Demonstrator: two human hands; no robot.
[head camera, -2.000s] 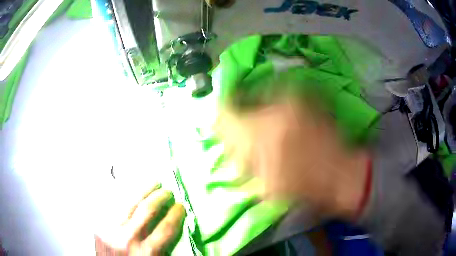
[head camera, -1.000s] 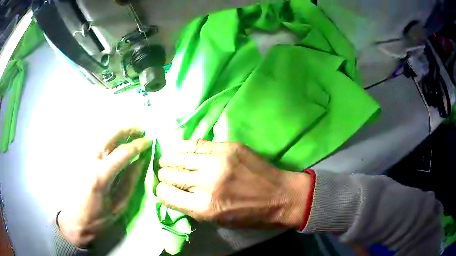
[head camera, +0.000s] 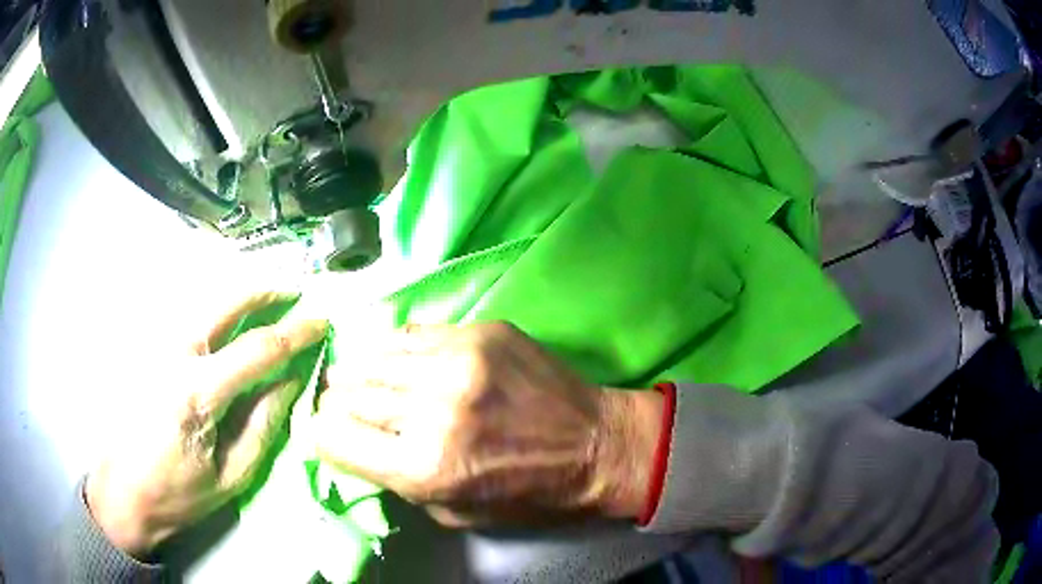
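Bright green cloth (head camera: 640, 262) lies in folds to the right of the sewing machine's needle area and runs down under both hands. My left hand (head camera: 211, 416) pinches the cloth's narrow edge between thumb and fingers, just below the machine head (head camera: 446, 57). My right hand (head camera: 480, 422) lies close beside it, fingers curled on the same edge. Loose threads and a crumpled green end hang below the fingers. The dark round knob (head camera: 337, 177) with a grey cap is above the hands. Lamp glare hides the needle and the fingertips' exact grip.
Narrow green strips (head camera: 16, 171) lie at the far left of the white table (head camera: 57, 342). A tan-brown cylinder (head camera: 306, 23) sits on the machine head. Dark and pale cloth and metal parts (head camera: 971, 251) crowd the right edge. Blue shows at the bottom right.
Since two seconds ago, both hands have come together on the cloth edge below the machine head. Over the last second they have shifted slightly left in view, still holding the edge.
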